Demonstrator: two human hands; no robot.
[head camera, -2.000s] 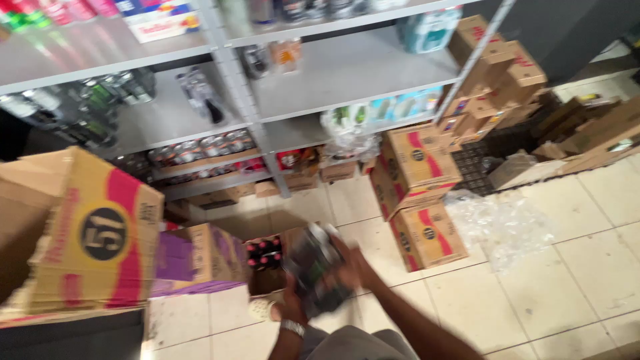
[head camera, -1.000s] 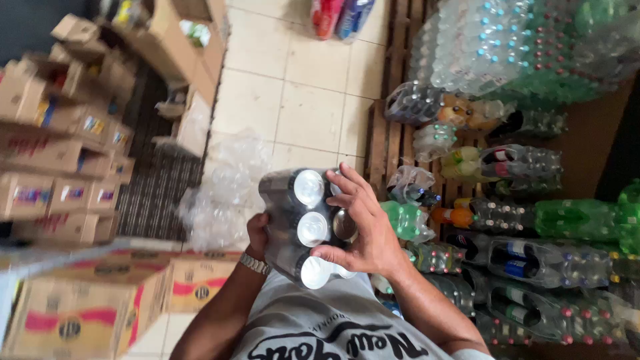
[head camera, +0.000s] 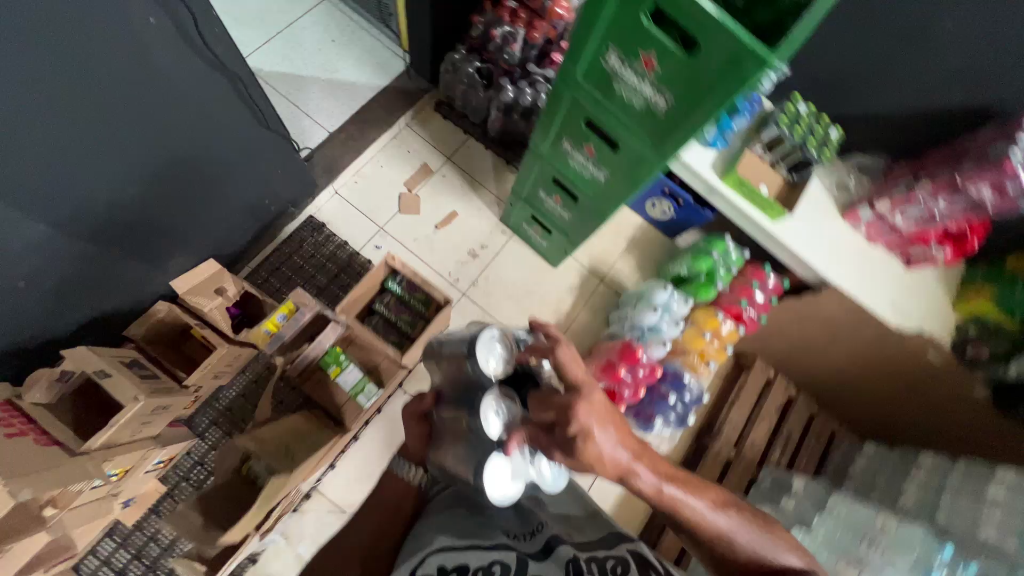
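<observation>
A shrink-wrapped pack of dark cans (head camera: 464, 408) is held in front of my torso, its pale round can ends facing right. My left hand (head camera: 418, 424), with a metal-banded watch at the wrist, grips the pack's left side and is partly hidden behind it. Over the can ends on the right lies my right hand (head camera: 568, 408), fingers spread and bent against the pack. Both hands are somewhat blurred. Just beyond the pack, on the floor, stands an open cardboard box (head camera: 396, 308) holding dark packs.
Stacked green plastic crates (head camera: 588, 152) rise ahead. Wrapped soft-drink bottles (head camera: 680, 328) stand at right, near a wooden pallet (head camera: 748, 416) and a white counter (head camera: 832, 232). Open cartons (head camera: 172, 344) line the left on black plastic mats (head camera: 308, 260). Cardboard scraps (head camera: 410, 202) lie on the tiles.
The view has swung widely, from the shelves to the crates and doorway. The can pack has stayed in both my hands throughout.
</observation>
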